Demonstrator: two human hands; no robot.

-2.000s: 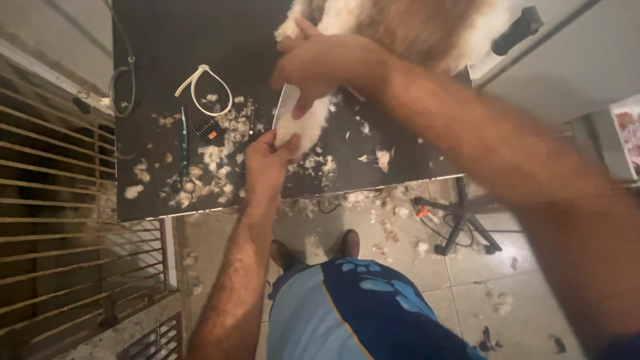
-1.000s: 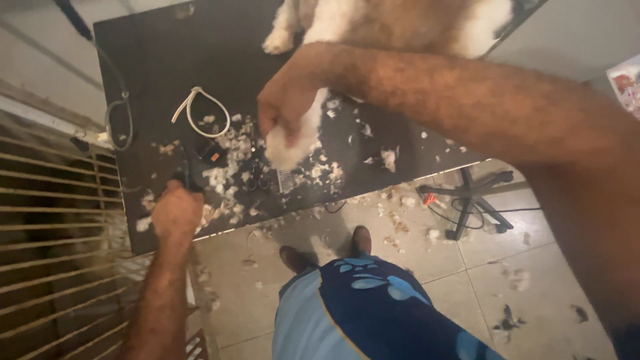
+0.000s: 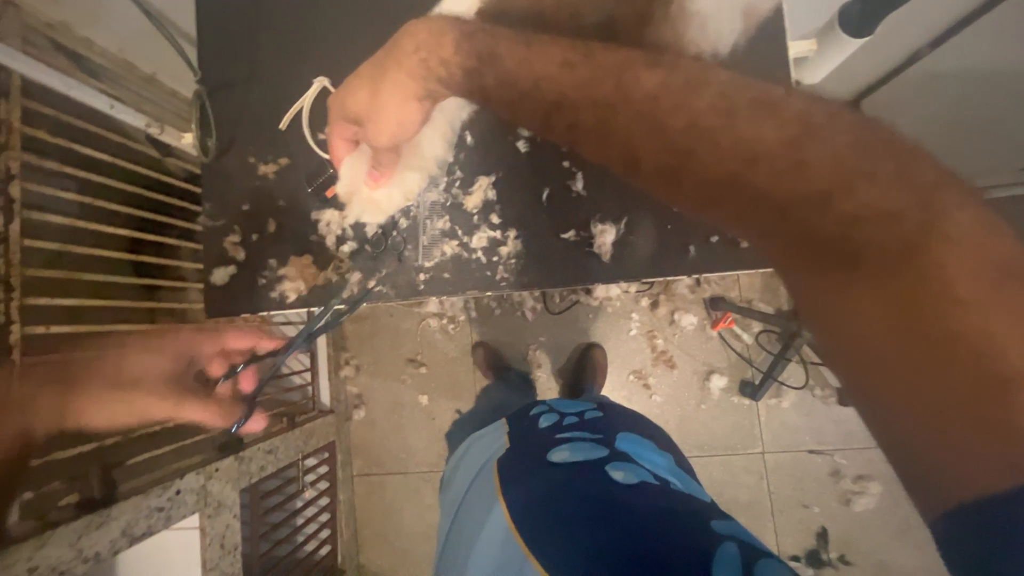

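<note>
My left hand (image 3: 232,376) holds a pair of grooming scissors (image 3: 300,340) by the finger loops, beside the table's front left edge, the blades apart and pointing up toward the table. With my right hand (image 3: 388,112) I grip a furry white leg (image 3: 416,164) of a brown-and-white animal (image 3: 608,16), whose body is cut off at the top of the view. Near the paw, a metal comb (image 3: 430,228) lies among cut fur (image 3: 300,276) on the dark grooming table (image 3: 552,232). Just left of the comb are the dark finger loops of another tool (image 3: 388,242).
A white looped cord (image 3: 308,112) and a small dark clipper comb (image 3: 322,180) lie left of my right hand. A barred metal cage (image 3: 112,232) stands at the left. Below are a black wheeled base (image 3: 776,360) with cables and fur scattered over the tiled floor (image 3: 408,392).
My left hand held the paw, then reached to the table's left side; now it is off the front edge with the scissors in it. My right hand remains on the leg.
</note>
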